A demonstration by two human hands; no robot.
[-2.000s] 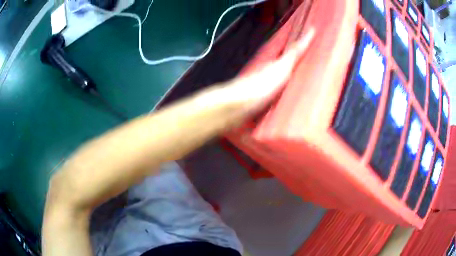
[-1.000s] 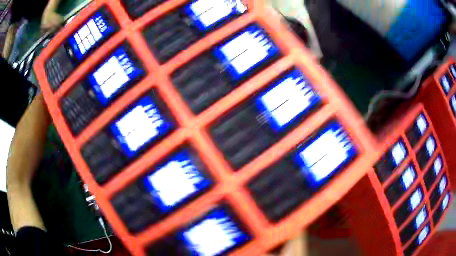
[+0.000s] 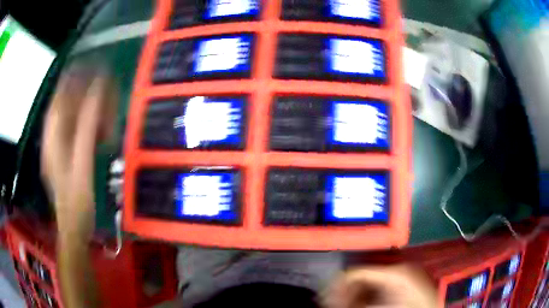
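An orange-red tray (image 3: 257,156) lies in front of me on the green mat. Its two columns of pockets hold black handsets (image 3: 298,123), face-up with lit blue-white screens and keypads to their left. My left hand (image 3: 81,129) is blurred, left of the tray and apart from it, with fingers extended and nothing visible in it. My right hand (image 3: 385,289) is blurred and cut off at the bottom edge, below the tray's near right corner; its fingers look curled, and I cannot tell whether it holds anything.
A dark computer mouse (image 3: 460,99) rests on a white sheet (image 3: 480,114) at the right, with a thin white cable nearby. Monitors stand at the left (image 3: 21,78) and right (image 3: 530,48). Filled trays are at the lower right (image 3: 445,267) and lower left (image 3: 21,231).
The filled tray was tilted at the right, then swung across in front of me; now it lies level and centred. My left hand is now beside its left edge, off the tray.
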